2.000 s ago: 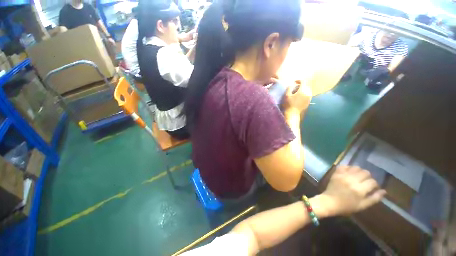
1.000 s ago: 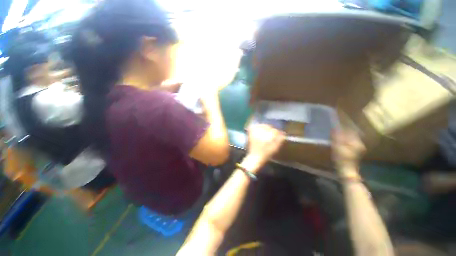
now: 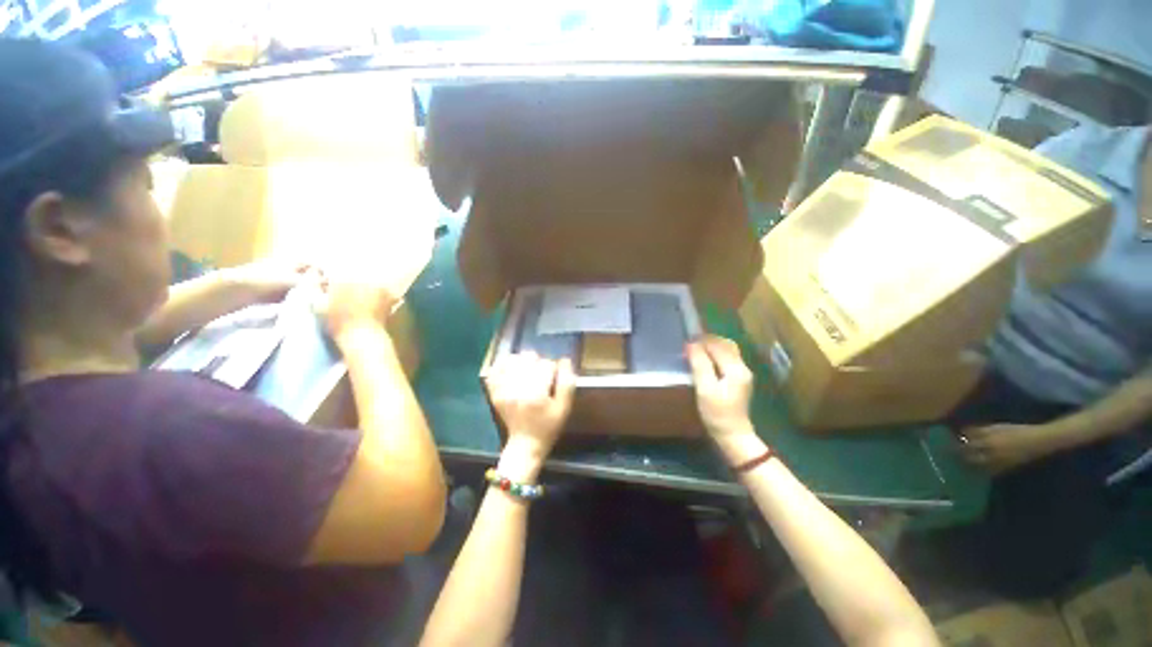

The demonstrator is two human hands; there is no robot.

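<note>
An open brown carton (image 3: 632,412) stands on the green bench in front of me, its tall lid (image 3: 606,215) raised at the back with rounded side flaps. Inside are grey-blue bagged surfaces (image 3: 660,334) within a white rim. A white printed card (image 3: 585,311) lies on top, and a small brown accessory box (image 3: 604,353) sits in the middle. My left hand (image 3: 532,398) grips the carton's near rim at the left. My right hand (image 3: 721,383) grips its near right corner.
At left a person in a maroon shirt (image 3: 164,493) works over another open carton (image 3: 297,202). At right stand closed or nearly closed printed cartons (image 3: 884,266), with another person's arm (image 3: 1036,442) beside them. A metal-framed shelf (image 3: 543,60) runs above the bench (image 3: 809,474).
The view has swung right, so the carton is now central. My right hand has come into view and is at the carton's right corner; my left hand remains at its near left edge.
</note>
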